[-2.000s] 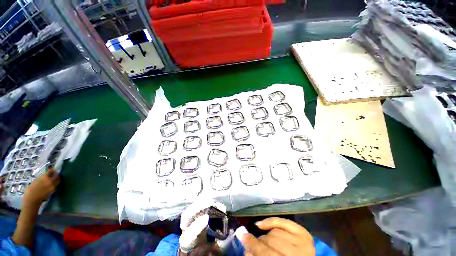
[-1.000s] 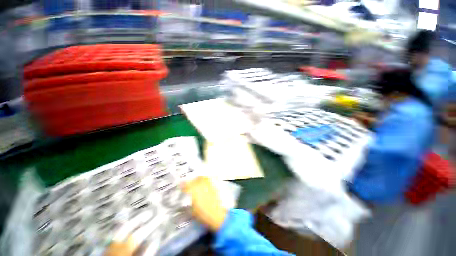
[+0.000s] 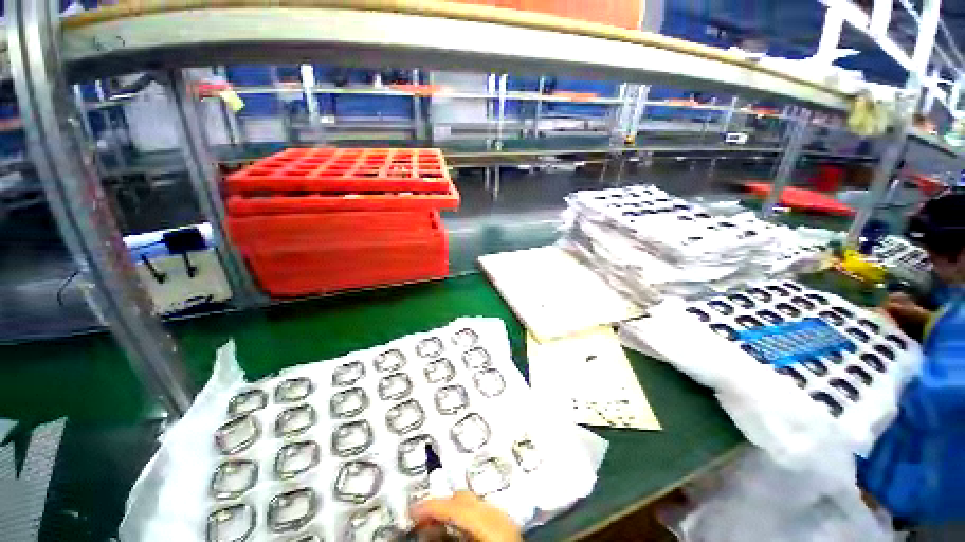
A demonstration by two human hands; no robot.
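A crinkled white tray (image 3: 360, 365) with rows of rounded-square metal-look frames (image 3: 351, 436) lies in front of me. My right hand (image 3: 471, 516) is at the bottom edge, over the tray's near part, partly cut off, with its fingers curled. A white marker (image 3: 434, 479) with a black end sticks up from the fingers, over the frames. A dark piece beside the fingertips is too cut off to name. My left hand is not in view.
Red crates (image 3: 339, 249) and a metal post (image 3: 101, 228) stand behind. Right of the tray are a tan sheet (image 3: 593, 371), a speckled pale board (image 3: 550, 286), stacked trays (image 3: 645, 254) and another parts tray (image 3: 868, 408) beside a blue-sleeved person (image 3: 926, 392).
The view has swung right and sharpened after blur. Two seconds ago both hands were below the tray, the left holding a frame; now only my right hand shows, over the tray's near part.
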